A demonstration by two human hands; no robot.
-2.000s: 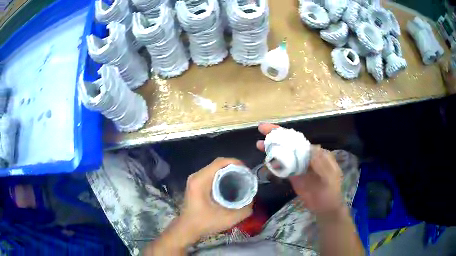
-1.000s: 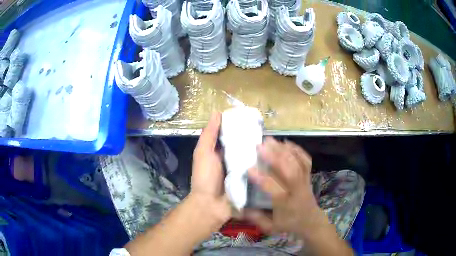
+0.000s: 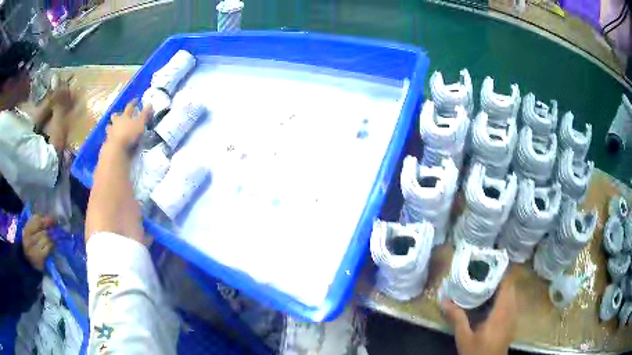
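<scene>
My left hand (image 3: 129, 126) reaches into the blue tray (image 3: 263, 43) at its left end. Its fingers are apart beside a grey-white tubular body (image 3: 157, 102); no firm grip shows. Several more bodies lie there on their sides. My right hand (image 3: 488, 319) is at the bench's front edge, thumb and fingers around the lower part of an upright glued assembly (image 3: 474, 279), notch up. Its foot is hidden by the hand. More assemblies (image 3: 426, 187) stand in close rows right of the tray.
The white glue bottle (image 3: 565, 290) is on the bench (image 3: 547, 329) right of my right hand. Scalloped rings (image 3: 613, 232) lie at the far right. A green surface (image 3: 312, 21) runs behind, with a white cylinder (image 3: 229, 15) on it. Another person (image 3: 28, 142) sits at the left.
The view has swung left. My hands have parted from the piece held between them. My left hand is now in the tray, my right at an upright assembly on the bench.
</scene>
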